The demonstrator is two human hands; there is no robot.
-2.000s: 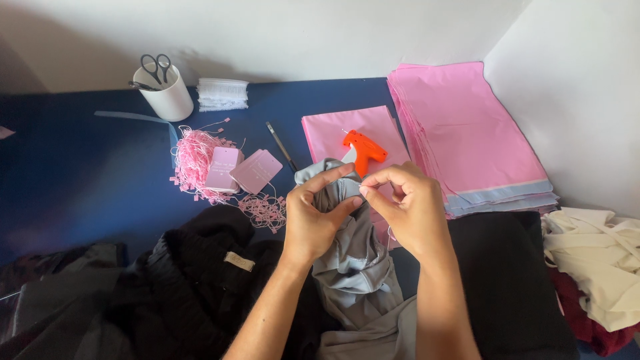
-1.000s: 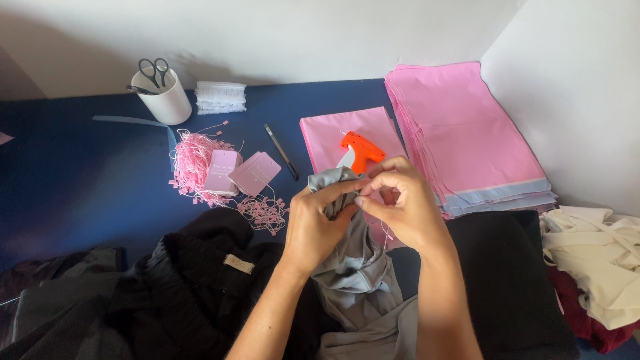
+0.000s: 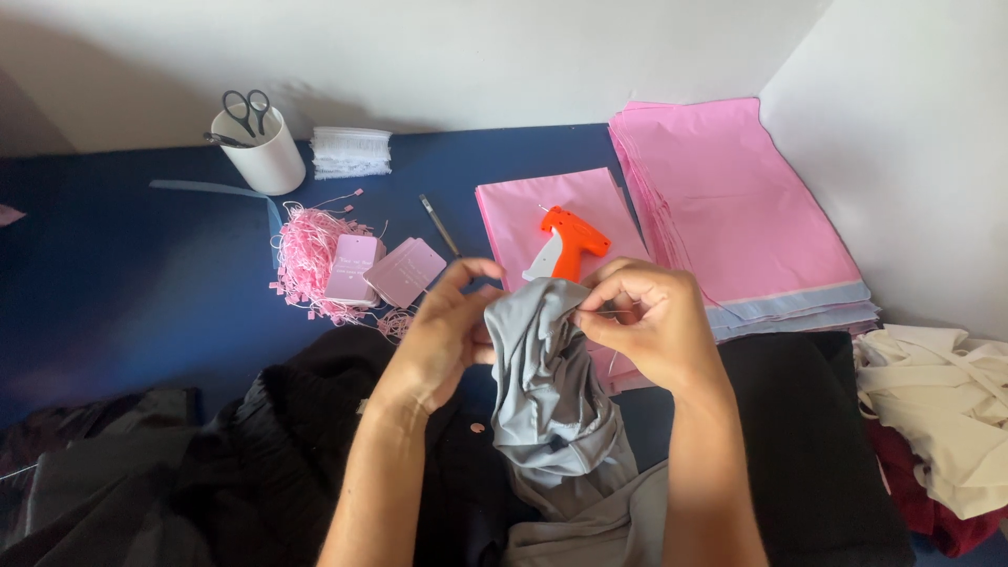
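A grey fabric garment (image 3: 543,378) hangs bunched below my right hand (image 3: 642,315), whose thumb and index finger pinch its upper edge; a thin string shows by these fingers. At the garment's left side is my left hand (image 3: 453,331), fingers curved and thumb apart; whether they touch the cloth is unclear. Just beyond the hands, an orange and white tagging gun (image 3: 571,240) lies on a smaller stack of pink plastic bags (image 3: 543,187). Pink hang tags (image 3: 353,268) rest against a tangle of pink tag strings (image 3: 307,252) to the left.
A white cup (image 3: 268,161) with scissors (image 3: 246,110), a bundle of white tag fasteners (image 3: 351,152) and a pen (image 3: 439,224) stand or lie behind. Larger pink bags (image 3: 732,205) lie right. Black garments (image 3: 283,465) cover the front; cream cloth (image 3: 937,402) is at far right.
My left hand's thumb and fingers have parted from the pinch at the garment's top edge. A small round pinkish piece now shows on the dark cloth below my hands.
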